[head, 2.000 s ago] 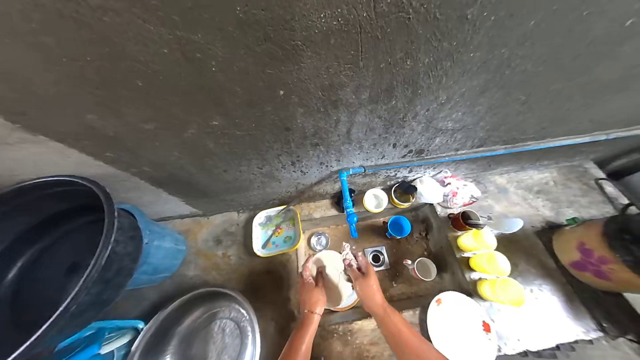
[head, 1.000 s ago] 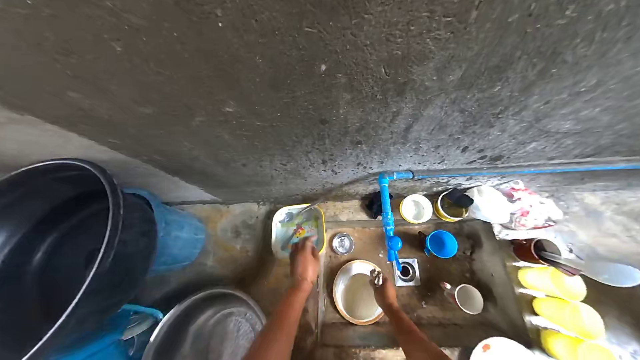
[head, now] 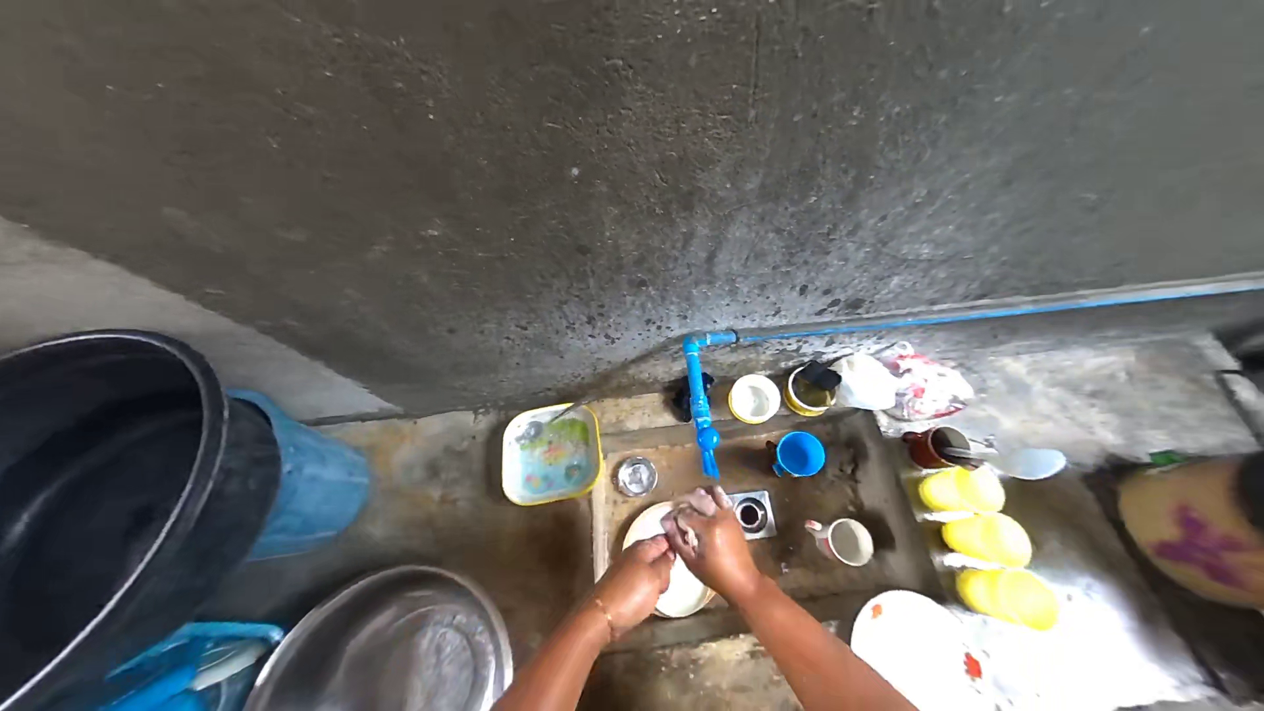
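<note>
My left hand (head: 635,583) and my right hand (head: 709,538) meet over a pale round bowl (head: 681,592) in the sunken concrete sink. A soapy, light-coloured item, perhaps a cloth or scrubber, is in my right hand; my left fingers touch it, and what they hold is hidden. Right of the hands is the square metal drain (head: 755,515). Above them hangs a blue tap (head: 708,444). A blue plastic mug (head: 799,454) and a white mug (head: 850,542) stand in the sink. A small metal dish (head: 636,477) sits at its left. A yellow-rimmed tub (head: 596,449) of suds is farther left.
On the left are a large black tub (head: 212,425), a blue bucket (head: 326,494) and a metal basin (head: 494,632). Several yellow cups (head: 986,540), a floral plate (head: 904,642) and a brown mug (head: 923,449) lie on the right. A white container (head: 754,399) stands near the wall.
My left hand has moved from the yellow-rimmed tub to the bowl, beside my right hand. The view has shifted.
</note>
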